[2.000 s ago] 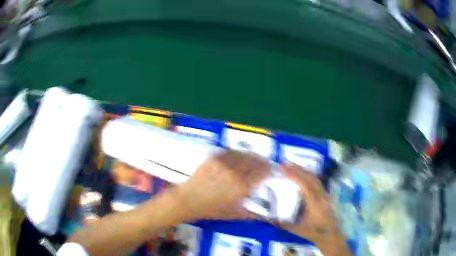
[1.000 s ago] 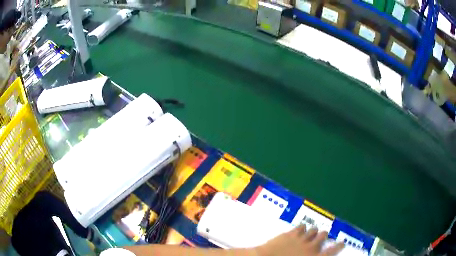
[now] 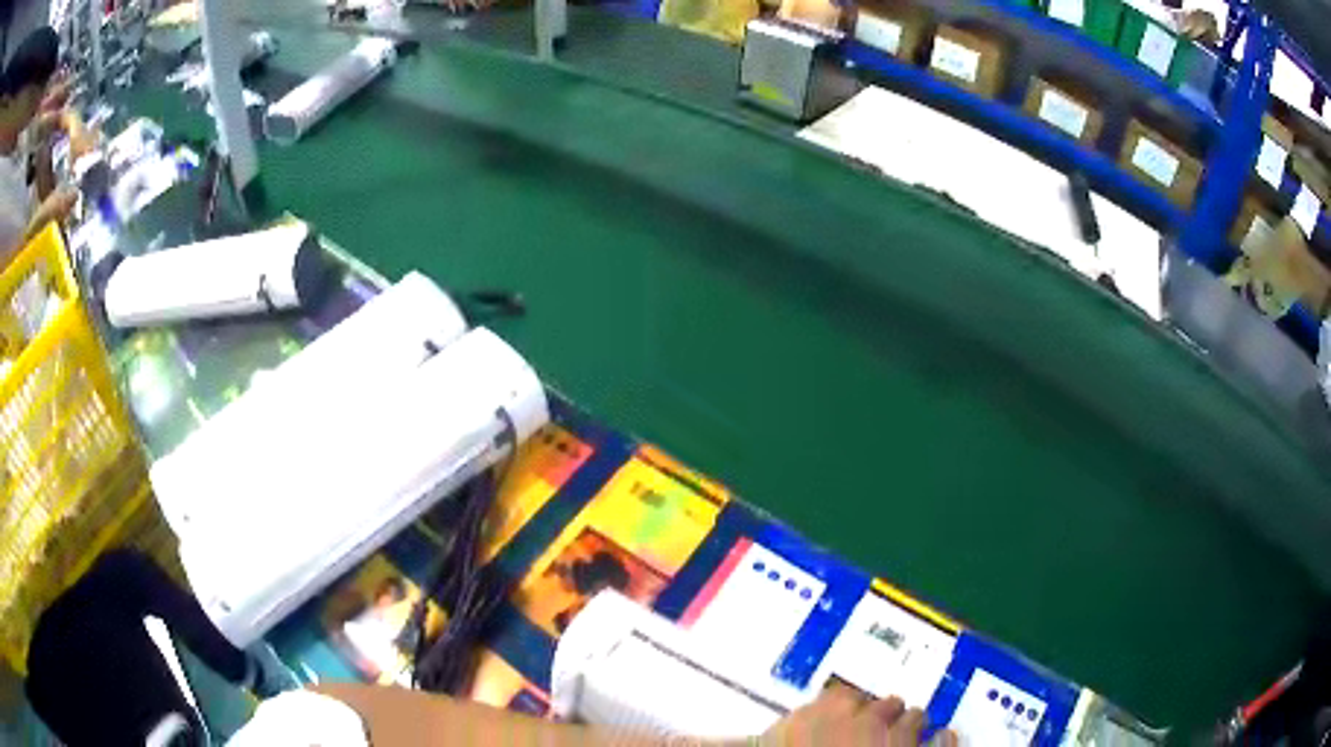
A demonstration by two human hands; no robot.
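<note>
A white appliance housing (image 3: pixel 657 674) lies low in the picture on the printed sheets, with rows of vent slots showing along its face. Its right part is hidden by my left hand and cut off by the bottom edge. My left hand (image 3: pixel 854 721) is over that right part, fingers curled and partly cut off. The forearm comes in from the lower left with a white cuff. My right hand is out of the picture.
Two white housings (image 3: pixel 343 460) lie side by side at left, black cords (image 3: pixel 464 591) beside them. Another housing (image 3: pixel 205 277) lies behind. A yellow basket (image 3: pixel 73 438) stands far left. The green belt (image 3: pixel 730 336) runs behind the bench. A person works upper left.
The view has swung to the left, and my right hand has left the picture. The housing under my left hand has turned, so its vent slots now show.
</note>
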